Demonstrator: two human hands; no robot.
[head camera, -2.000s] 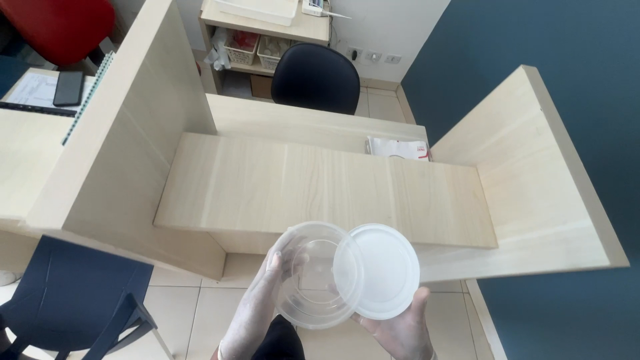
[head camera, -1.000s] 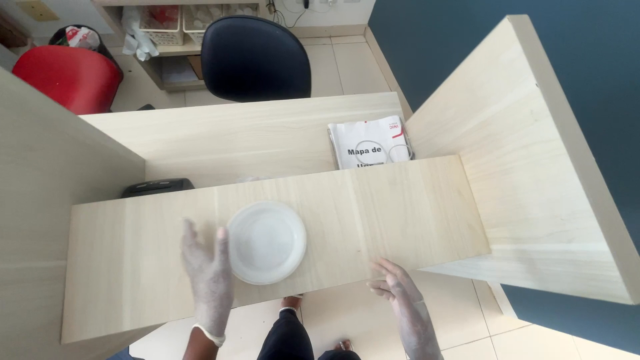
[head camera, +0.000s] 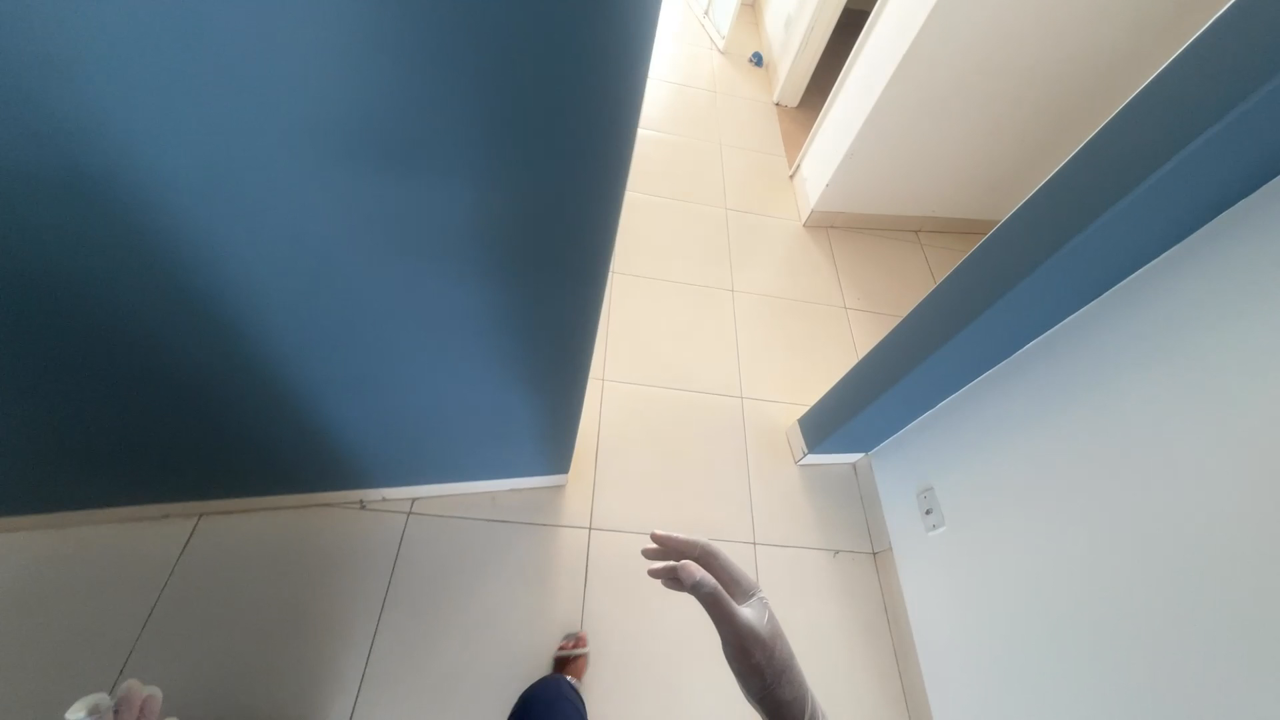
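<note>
My right hand (head camera: 735, 610), in a thin translucent glove, is raised above the floor tiles at the lower middle, with its fingers slightly bent and nothing in it. Only the fingertips of my gloved left hand (head camera: 135, 700) show, at the bottom left corner. A small whitish, rounded shape lies against them; whether it is a held thing or part of the glove, I cannot tell. The rest of that hand is out of the frame.
A blue wall (head camera: 330, 240) stands at the left, with a tiled floor (head camera: 670, 440) running past it into a passage. At the right are a blue wall end (head camera: 850, 425) and a white wall with a wall socket (head camera: 931, 510). A small blue object (head camera: 756, 60) lies far down the passage.
The view has turned away from the wooden counter to the passage. Two seconds ago my hands held a clear round container and white lid; one second ago a round white piece lay on the counter.
</note>
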